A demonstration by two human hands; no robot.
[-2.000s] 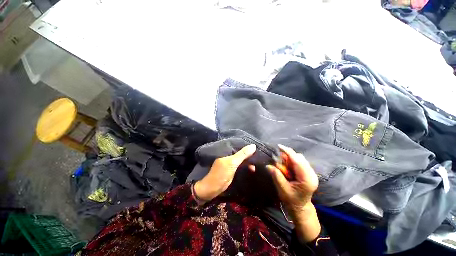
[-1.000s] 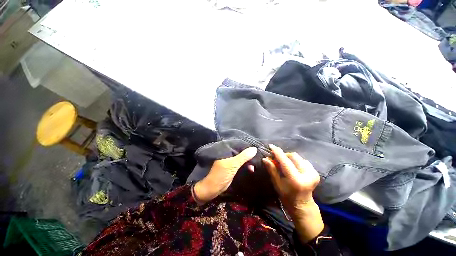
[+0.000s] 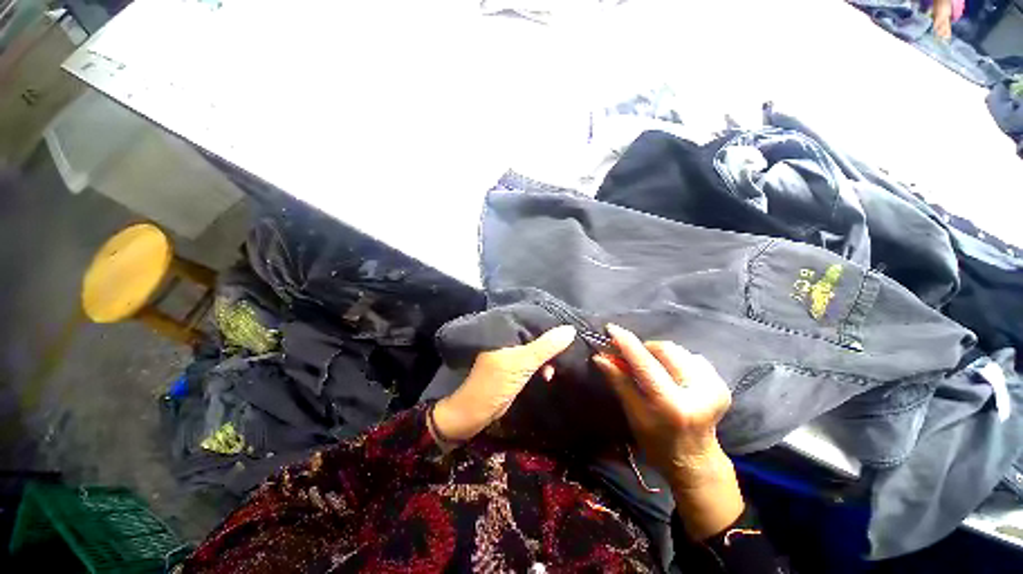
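Note:
A grey denim garment [image 3: 662, 264] lies over the near table edge towards my body. Its pocket patch [image 3: 802, 297] bears a yellow embroidered logo [image 3: 828, 292]. My left hand [image 3: 496, 387] pinches the folded seam [image 3: 567, 317] between thumb and fingers. My right hand [image 3: 662, 392] is on the same seam just to the right, fingertips pinched at it. A small orange-red bit shows at the right fingertips; most of that tool, if held, is hidden in the palm.
Black and grey garments [image 3: 785, 185] lie crumpled behind on the white table [image 3: 370, 101]. A wooden stool [image 3: 127, 272], a dark cloth heap [image 3: 314, 370] and a green crate [image 3: 95, 527] are at left. Another person's hand [image 3: 942, 16] shows top right.
The right hand has turned over the seam; the orange-red handle seen clearly earlier is now mostly covered. The left hand has barely moved. The other person's hand has shifted at top right.

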